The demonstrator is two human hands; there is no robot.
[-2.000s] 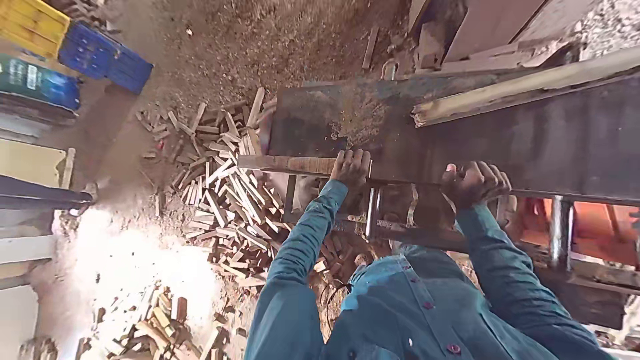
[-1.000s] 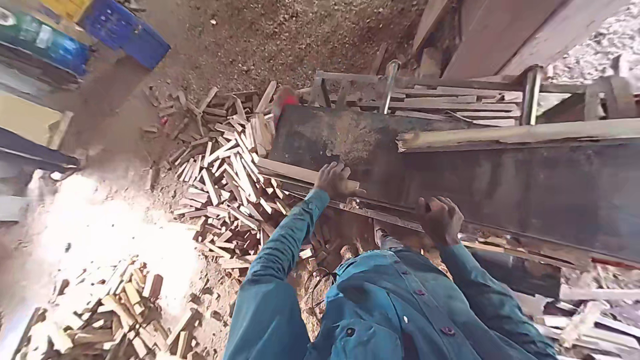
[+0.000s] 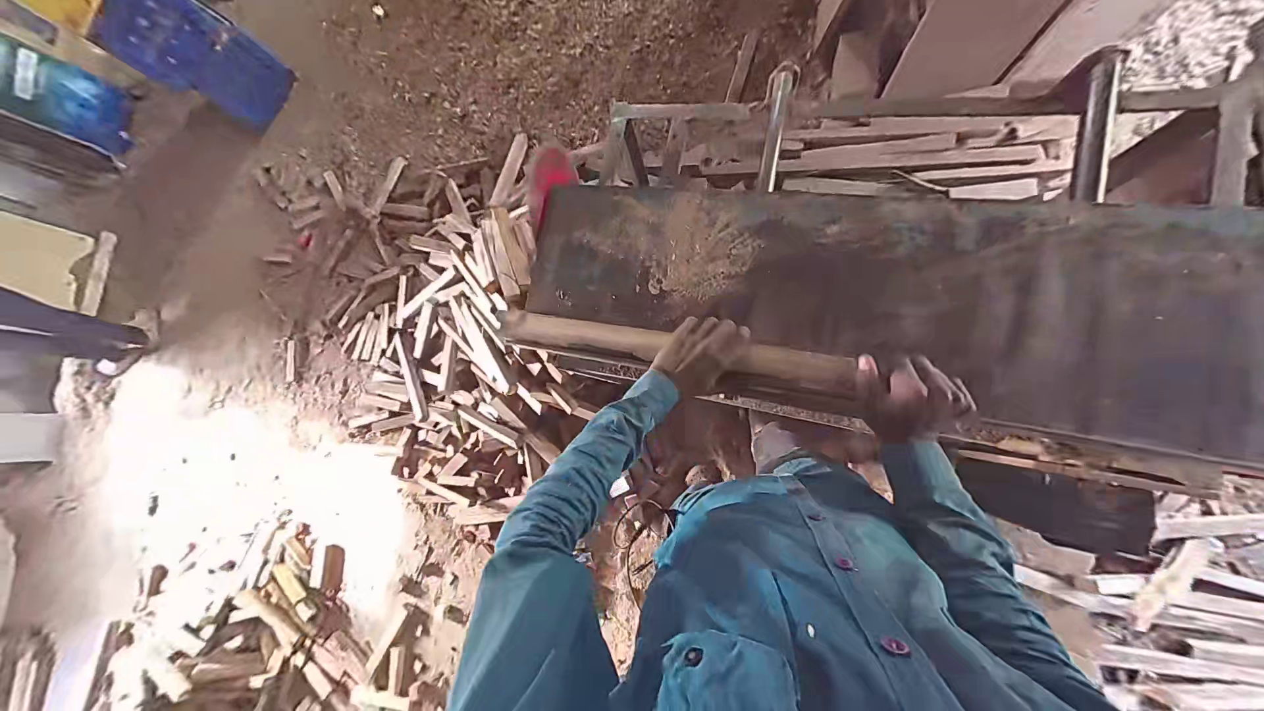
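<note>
A length of wood (image 3: 592, 336) lies along the near edge of a dark metal machine table (image 3: 889, 267). My left hand (image 3: 703, 354) grips it near its middle, fingers over the top. My right hand (image 3: 910, 397) is closed around its right end, slightly blurred. Sawdust (image 3: 696, 247) is scattered on the table's left part, beyond my left hand. The underside of the wood is hidden.
Cut wood pieces (image 3: 464, 326) are heaped on the ground left of the table, with another pile (image 3: 286, 622) at lower left. Metal posts (image 3: 1096, 128) and long strips (image 3: 908, 153) are behind the table. Blue crates (image 3: 197, 49) stand upper left; a person's leg (image 3: 69, 331) shows at left.
The long pale timber that lay across the table in both earlier frames is out of sight. My hands remain at the near edge, on a piece of wood. The view has shifted.
</note>
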